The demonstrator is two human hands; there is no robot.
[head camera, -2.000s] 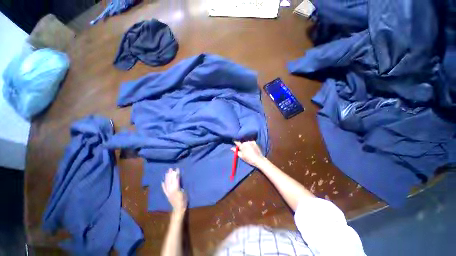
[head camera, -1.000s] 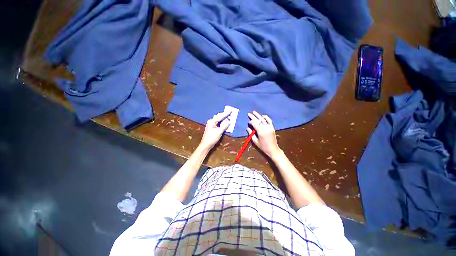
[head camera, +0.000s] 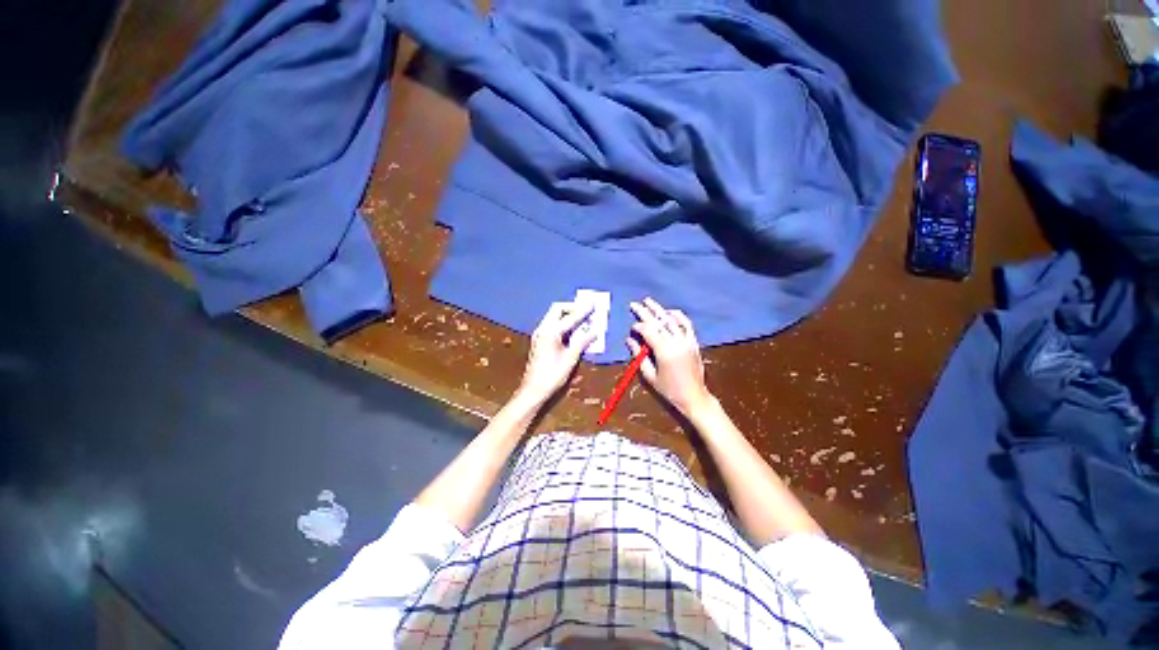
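A blue garment piece (head camera: 648, 165) lies bunched on the table, its lower part flat near the table's front edge. My left hand (head camera: 557, 348) holds a small white card template (head camera: 595, 320) on the cloth near its lower edge. My right hand (head camera: 669, 353) is just right of the card, apart from it, at the cloth's edge. It holds a red pencil (head camera: 623, 386) that points back towards my body. The pencil's upper end is hidden in the hand.
The brown wooden table (head camera: 826, 394) has a chipped front edge. Another blue garment piece (head camera: 286, 152) lies at left. A dark phone (head camera: 944, 206) lies right of the cloth. A blue garment pile (head camera: 1055, 432) is at far right. Grey floor (head camera: 254, 444) shows at lower left.
Since the oldest frame the view has shifted down to the table's front edge. My left hand has taken hold of the white card. Since one second ago, both hands have hardly moved.
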